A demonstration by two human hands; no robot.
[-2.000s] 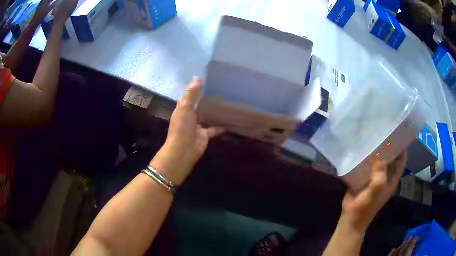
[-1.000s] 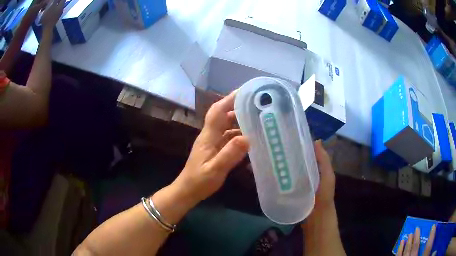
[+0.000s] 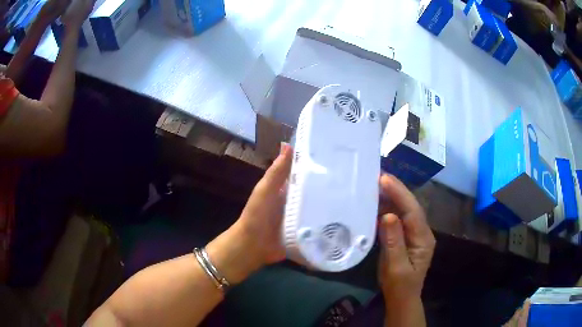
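Note:
A white rounded-oblong appliance housing (image 3: 337, 172) is held upright over the table's front edge. Its flat face with a round slotted vent at each end faces me, and its ribbed side band is on the left. My left hand (image 3: 258, 220) grips its left side, with the fingers partly hidden behind it. My right hand (image 3: 405, 246) is at its lower right side, thumb and fingers bent against or close to the edge. The open carton (image 3: 341, 60) lies behind it, flaps spread, its opening partly hidden by the housing.
A white-faced retail carton (image 3: 431, 121) stands right of the open carton. Brighter blue cartons (image 3: 520, 166) stand at the right edge, with more at the back and upper left. A person's arms (image 3: 54, 102) are at left. Another person holds a blue box (image 3: 555, 310) at lower right.
The open carton and the frosted item left my hands' grip and hold respectively. The held piece now shows its white vented face instead of the translucent face with the green strip.

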